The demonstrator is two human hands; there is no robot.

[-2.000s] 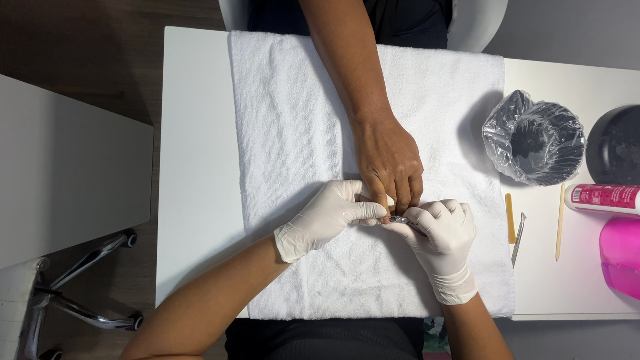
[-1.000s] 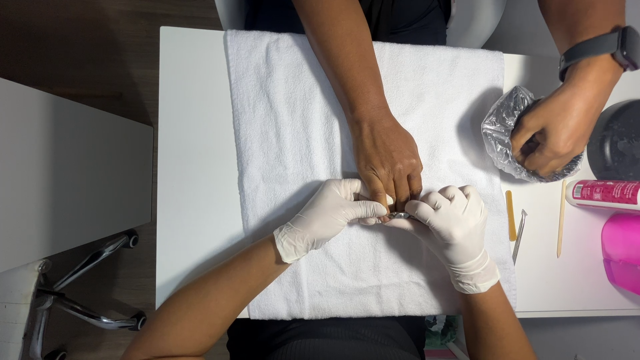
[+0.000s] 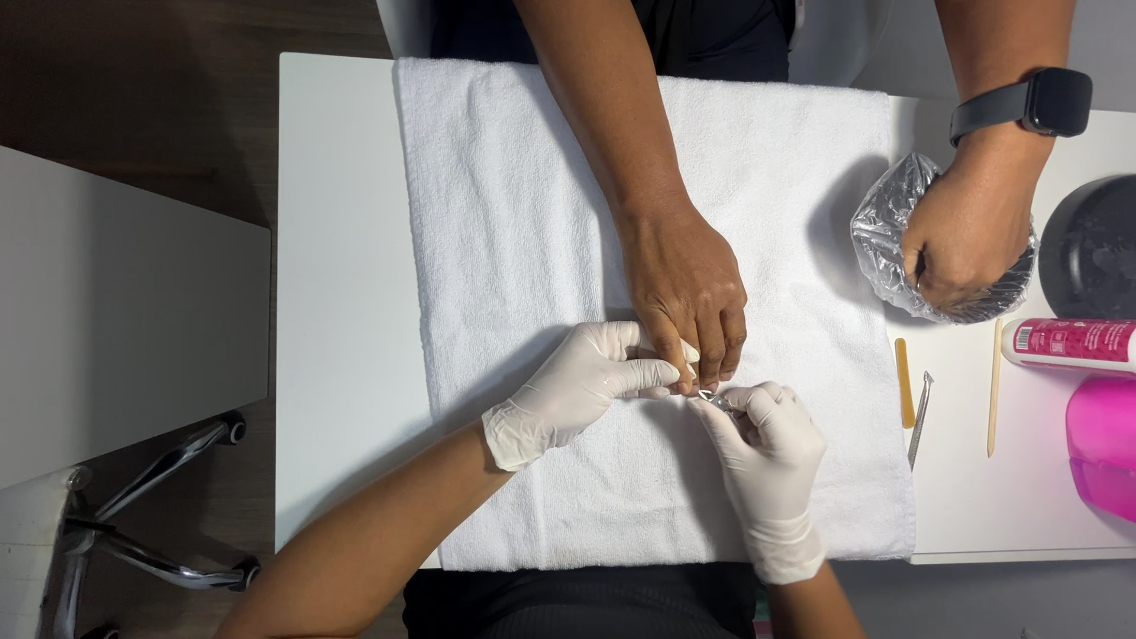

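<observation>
Both my hands wear white gloves over a white towel (image 3: 532, 266). Fingers of my left hand (image 3: 590, 386) are closed around a finger of the other person's hand (image 3: 688, 275), which lies palm down on the towel. My right hand (image 3: 772, 444) grips a small metal nipper (image 3: 714, 400), its tip close to that person's fingertips; its handles are mostly hidden in my palm. At the right, the person's other hand (image 3: 963, 226), with a dark smartwatch (image 3: 1056, 102) on the wrist, dips into a bowl lined with clear plastic (image 3: 879, 240), its fingertips out of sight.
Right of the towel lie an orange nail file (image 3: 904, 383), a metal cuticle pusher (image 3: 921, 417) and a wooden stick (image 3: 994, 390). Beyond them are a white and pink bottle (image 3: 1069, 344), a pink translucent container (image 3: 1100, 444) and a black round dish (image 3: 1096, 248). A wheeled chair base (image 3: 106, 532) stands lower left.
The other person's watch-wearing hand, absent two seconds ago, has come into view and into the plastic-lined bowl. My right hand with the nipper has shifted slightly away from the fingertips.
</observation>
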